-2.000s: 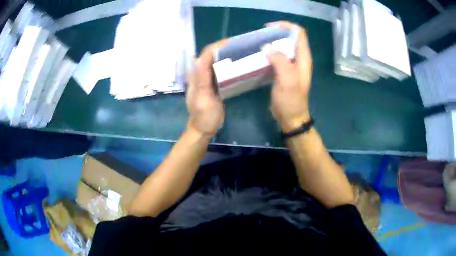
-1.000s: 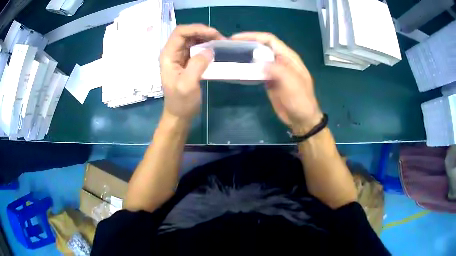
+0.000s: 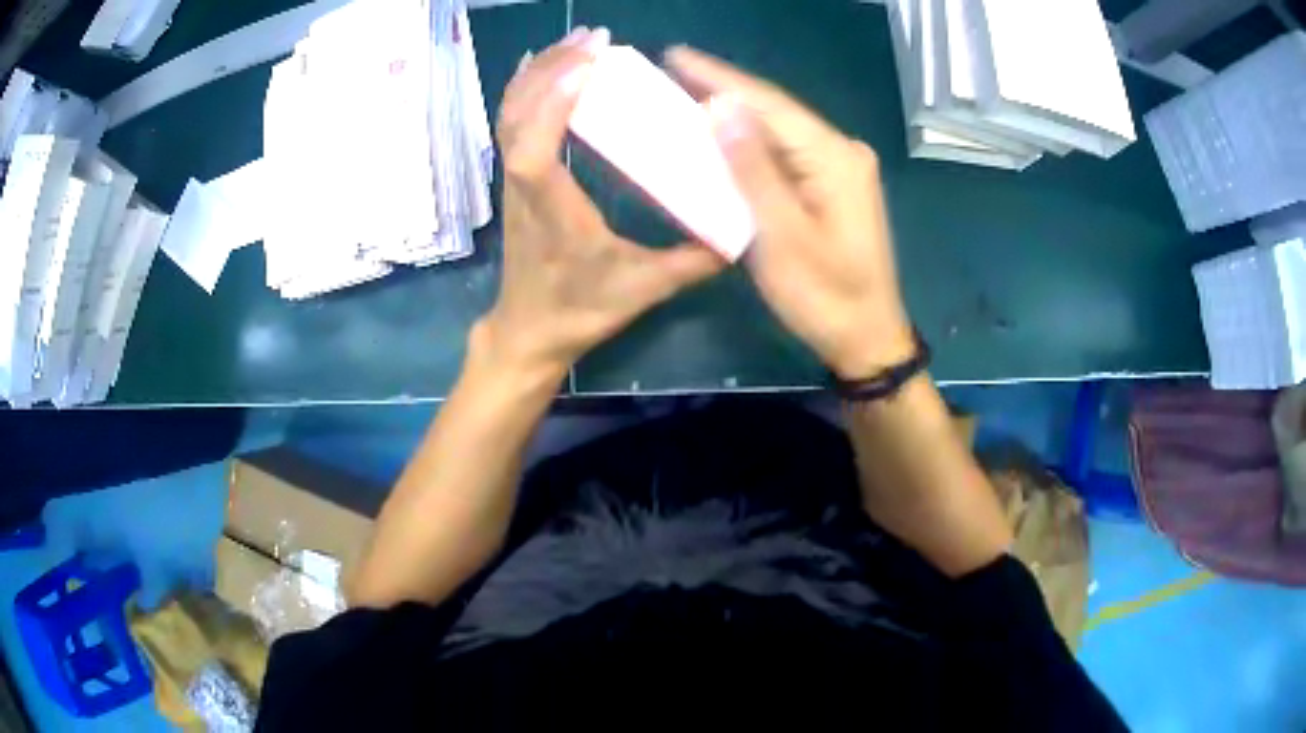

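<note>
A white carton (image 3: 662, 143) is held above the green bench, tilted, with one white face up and a thin red edge along its lower left side. My left hand (image 3: 573, 236) grips it between the fingers at its upper left end and the thumb at its lower corner. My right hand (image 3: 816, 215) is slightly blurred and lies along its right side, the thumb on the white face. The carton's far side and underside are hidden.
Flat box blanks (image 3: 365, 151) lie in a pile on the bench (image 3: 1060, 308), with a loose white card (image 3: 208, 236) beside it. White cartons (image 3: 1010, 72) stand at upper right, with more stacks at far left and far right. A brown shipping carton (image 3: 294, 516) and blue stool (image 3: 79, 630) are on the floor.
The carton was level with its open end showing; now it is turned steeply down to the right with a closed white face showing. Both hands have shifted their hold on it.
</note>
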